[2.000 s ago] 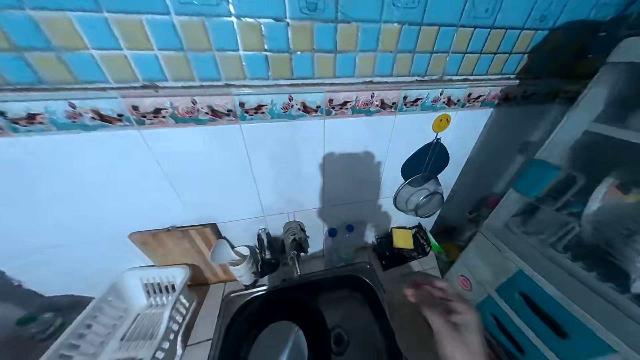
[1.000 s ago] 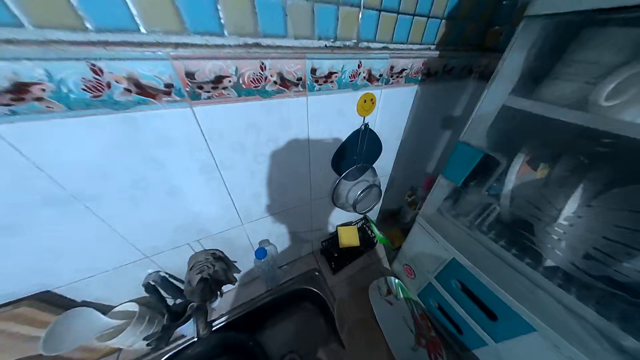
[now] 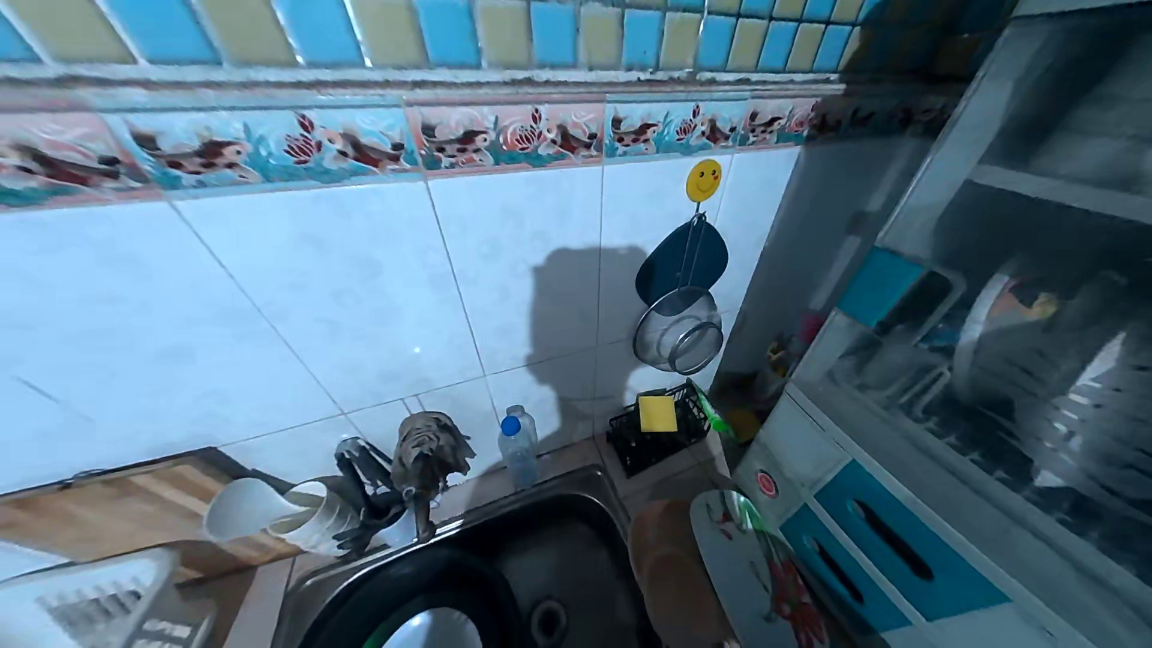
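A white oval plate or tray with a red and green floral pattern [image 3: 747, 567] stands tilted at the lower right, beside a brown rounded shape [image 3: 670, 571] that I cannot identify. A small skin-toned bit, perhaps a fingertip of my right hand [image 3: 727, 643], shows at the bottom edge by the plate; its grip is hidden. My left hand is out of view. Left of these is a metal sink [image 3: 576, 549] holding a black round basin [image 3: 432, 571] with a pale round dish [image 3: 434, 630] inside. A cloth-wrapped faucet [image 3: 430, 454] rises behind the sink.
Behind the sink stand clear plastic bottles [image 3: 519, 450]. A black basket [image 3: 639, 445] bears a yellow sponge [image 3: 658, 414]. A strainer [image 3: 679, 333] hangs above. Left are white cups [image 3: 315, 522], a wooden board [image 3: 117, 508] and a white rack [image 3: 99, 598]. A cabinet [image 3: 864, 540] borders the right.
The hand seen over the counter right of the sink two seconds ago is no longer there. The patterned plate, absent then, now shows at that side. The view has moved closer to the wall.
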